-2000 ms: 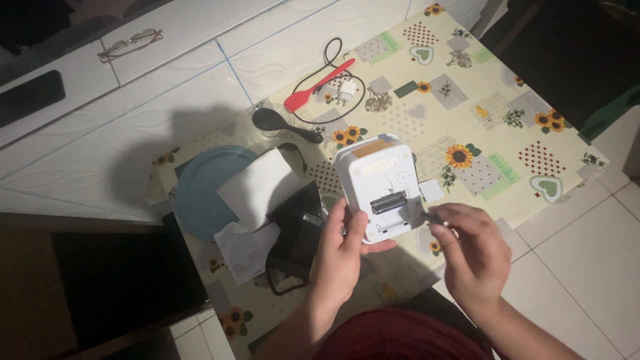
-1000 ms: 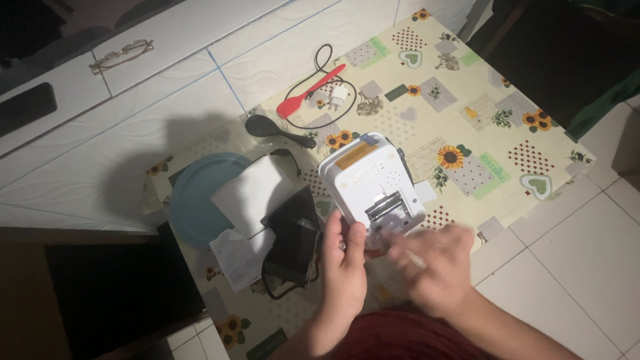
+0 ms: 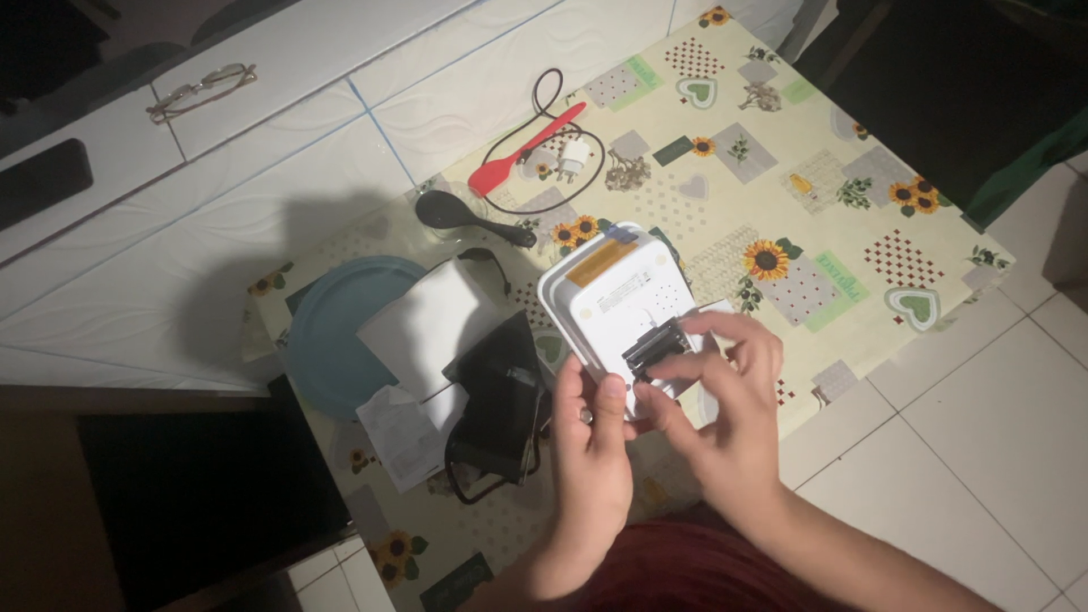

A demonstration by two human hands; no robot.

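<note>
My left hand [image 3: 595, 459] holds a white plastic device [image 3: 608, 293] by its lower left edge, with its back facing up. An orange-brown strip lies across the device's upper end, and small print and rows of little holes show below it. Near the lower end is an uncovered dark battery compartment [image 3: 653, 347]. The fingers of my right hand [image 3: 722, 391] are at this compartment, thumb and fingertips touching its edges; whether they grip anything there cannot be told. A small white piece [image 3: 714, 308] shows partly behind the device, beside my right fingers.
Left of the device are a blue round plate [image 3: 327, 340], white papers [image 3: 429, 327] and a black pouch [image 3: 501, 399] with a strap. Farther back on the patterned tablecloth lie a black spoon [image 3: 442, 210], a red spatula [image 3: 493, 176], and a white plug [image 3: 574, 157] with dark cable. Eyeglasses [image 3: 204, 92] rest on the ledge.
My right hand was beside the device's lower right edge two seconds ago; its fingers are now over the battery compartment. My left hand still holds the device.
</note>
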